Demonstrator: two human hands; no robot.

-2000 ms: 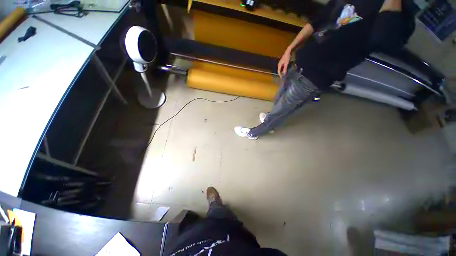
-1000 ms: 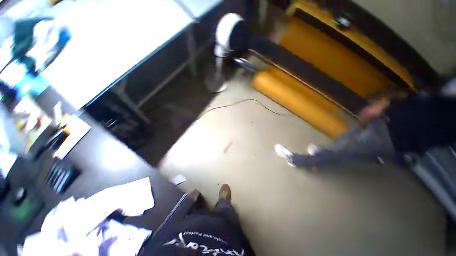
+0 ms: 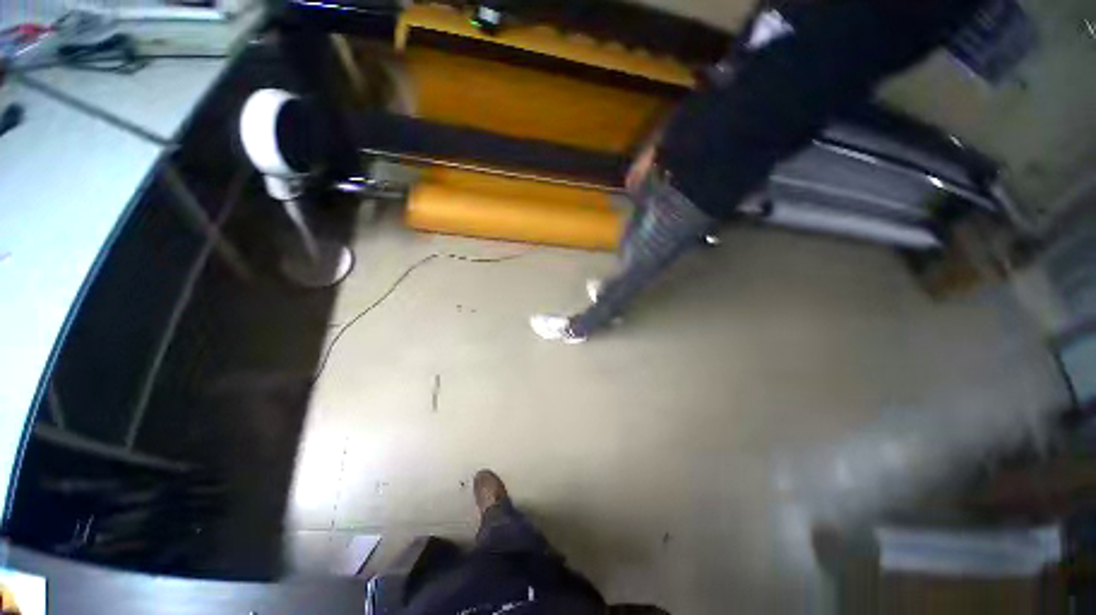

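Note:
Neither of my hands is in view. My dark top and one brown shoe [image 3: 489,490] show at the bottom. Nearest in front of me is the dark desk [image 3: 192,590] at the lower left edge. Across the floor, the yellow media roll [image 3: 517,216] lies low on the front of the long black machine [image 3: 493,151]. Yellow sheet [image 3: 529,108] hangs behind the machine's dark bar. The picture is somewhat blurred.
A person [image 3: 745,132] in a dark top and grey trousers stands at the machine. A white fan [image 3: 267,135] stands by the white worktable [image 3: 96,156]. A thin cable [image 3: 403,276] crosses the floor [image 3: 577,421]. A white-grey roll [image 3: 853,224] is at the right.
The view swung left over the desk and its white papers, then back right. The person still stands at the machine. No hand of mine has appeared.

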